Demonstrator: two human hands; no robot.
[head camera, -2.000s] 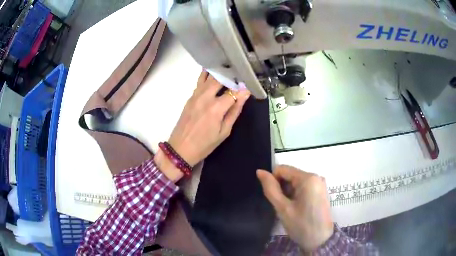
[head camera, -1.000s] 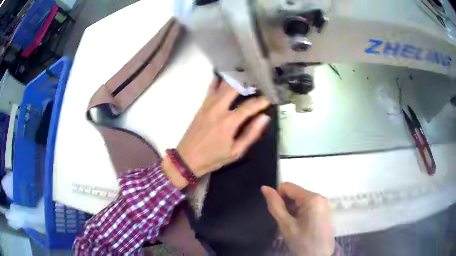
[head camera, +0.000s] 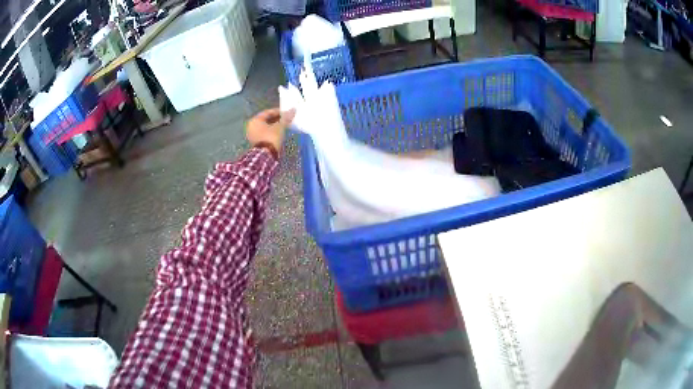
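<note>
My left hand (head camera: 270, 128) is stretched out beyond the crate's left side, its fingers closed on one end of a white cloth (head camera: 334, 144). The cloth runs from my fingers down into the blue plastic crate (head camera: 410, 228) and is partly blurred. Dark folded pieces (head camera: 517, 144) lie in the right part of the crate. A brownish band (head camera: 608, 334) lies curved on the white table at the lower right, cut off by the picture's edge. My right hand is not in view.
The crate rests on a red stool (head camera: 395, 323) beside the white table (head camera: 562, 243). Behind stand a smaller blue crate (head camera: 334, 67) with white material and a large white bin (head camera: 201, 57). Another stool with a crate (head camera: 83, 114) stands at the left.
The view has swung left from the sewing machine to the crate. My left hand has left the dark fabric and now holds the white cloth. My right hand has gone out of view.
</note>
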